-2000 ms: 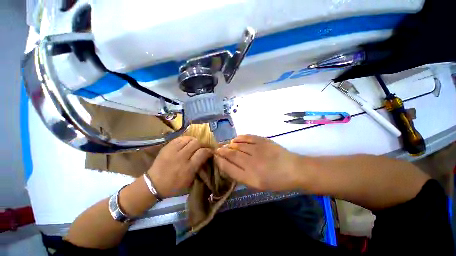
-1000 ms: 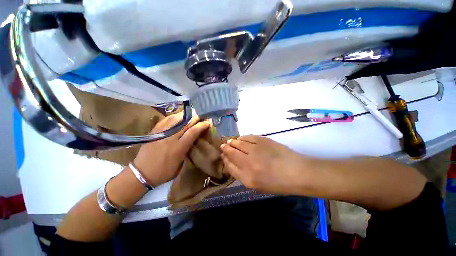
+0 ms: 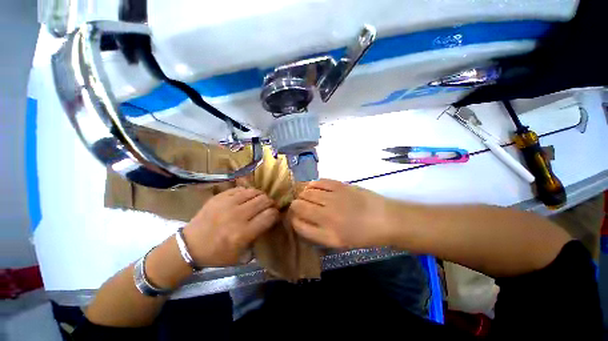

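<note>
A tan-brown cloth piece (image 3: 177,193) lies on the white table to the left of the needle area, and a gathered, pleated part lit yellow runs from the needle area to my hands. My left hand (image 3: 230,226) pinches the cloth just in front of the needle area. My right hand (image 3: 337,216) pinches its right side, with the fingertips close to those of my left. A folded end of cloth (image 3: 287,253) hangs below my hands over the table's front edge. The grey foot attachment (image 3: 305,166) is just above my right fingertips. The needle itself is hidden.
The white machine head (image 3: 220,40) with its chrome guard (image 3: 107,143) and grey ribbed knob (image 3: 294,131) is above my hands. Pink and blue snips (image 3: 430,156), a white-handled tool (image 3: 497,148) and an amber-black screwdriver (image 3: 539,166) lie right. A measuring scale (image 3: 360,256) runs along the front edge.
My left hand has moved from beside the needle area down towards me and grips the cloth nearer my right hand. The pleated part now shows above the fingers. The camera view has shifted slightly.
</note>
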